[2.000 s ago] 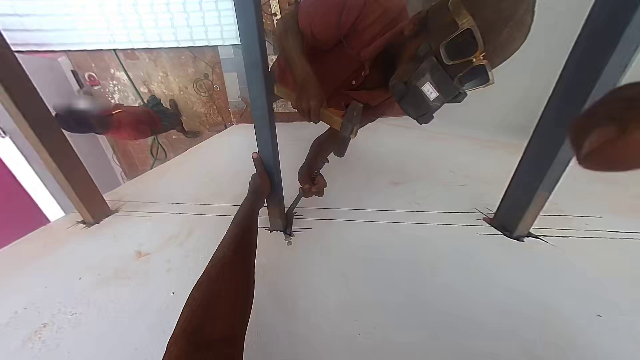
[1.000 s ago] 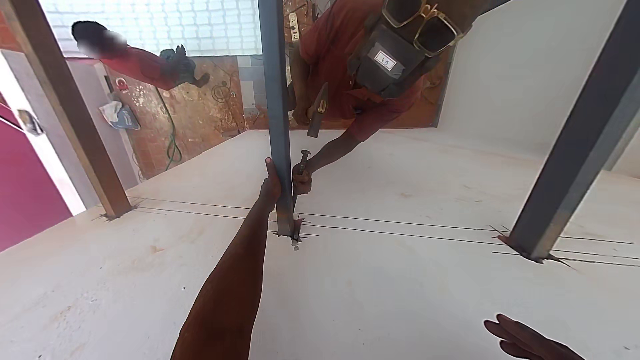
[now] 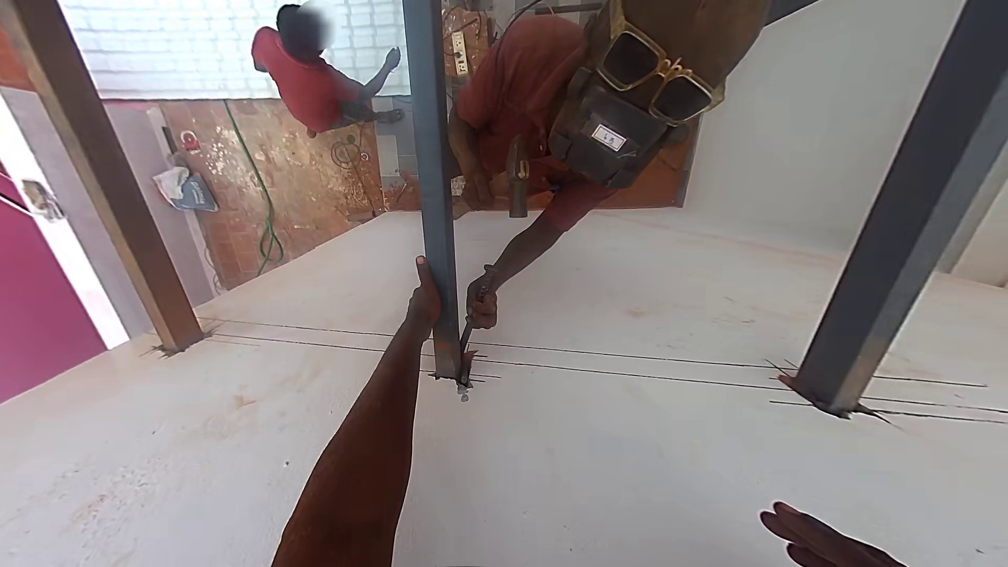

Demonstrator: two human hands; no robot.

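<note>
My left hand [image 3: 426, 303] presses against the left side of the middle square steel tube [image 3: 435, 181], its thumb pointing up along the metal. The tube's end sits in a rough hole in the white wall [image 3: 630, 457], crossed by pencilled lines. At lower right, my right hand [image 3: 827, 539] is partly in view over the wall, touching no object, fingers extended. A co-worker's hand [image 3: 482, 303] holds a chisel [image 3: 467, 335] at the hole, right of the tube. The co-worker's other arm is near a hammer [image 3: 518, 179], raised off the wall.
Another steel tube [image 3: 118, 189] enters the wall at left and a thicker-looking one [image 3: 890, 220] at right. The co-worker [image 3: 520, 87] wears a dark mask and glasses. Farther off, a person in red [image 3: 303, 87] is beside a green hose [image 3: 264, 189] and a power strip [image 3: 460, 53].
My right hand has moved from the right edge to the lower right. The co-worker's hammer has shifted, and the far person has changed posture. My left hand stays at the tube while the view shifts.
</note>
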